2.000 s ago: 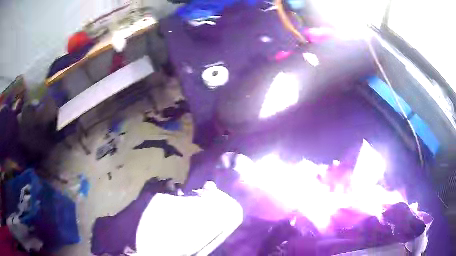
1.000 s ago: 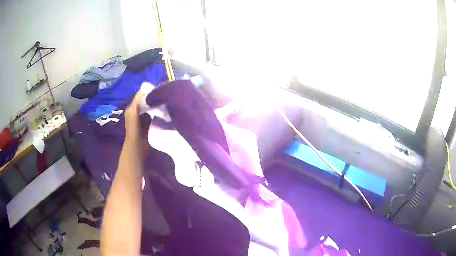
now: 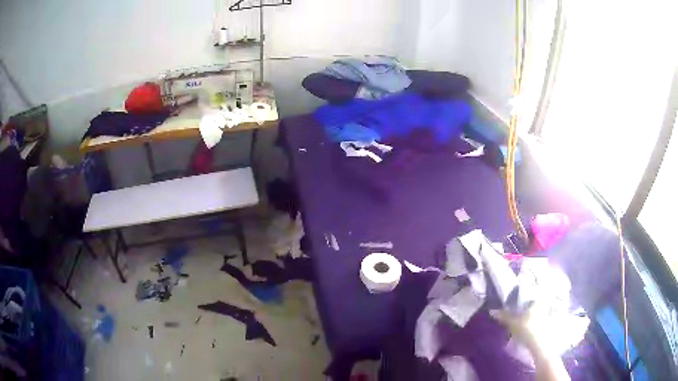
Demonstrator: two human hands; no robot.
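A loose heap of dark purple garment pieces with pale grey-white parts [image 3: 465, 286] lies on the near right part of the purple-covered ironing table [image 3: 346, 201]. My right hand [image 3: 513, 318] reaches in from the lower right edge and is on the pale cloth at the heap's right side. Glare and blur wash out its fingers and wrist, so its grip is unclear. My left hand is not in view. A white roll with a dark centre [image 3: 381, 272] lies left of the heap.
Blue cloth [image 3: 431, 119] is heaped at the table's far end. Yellow-orange lines [image 3: 511, 156] hang by the bright window. A pink item [image 3: 549, 229] lies right of the heap. Left are a white bench [image 3: 175, 197], a sewing machine table [image 3: 178, 126] and floor scraps [image 3: 241, 320].
The view has swung left. The cloth that my left hand held up a second ago is out of that hold; crumpled cloth lies beside the roll. My left hand has left the view.
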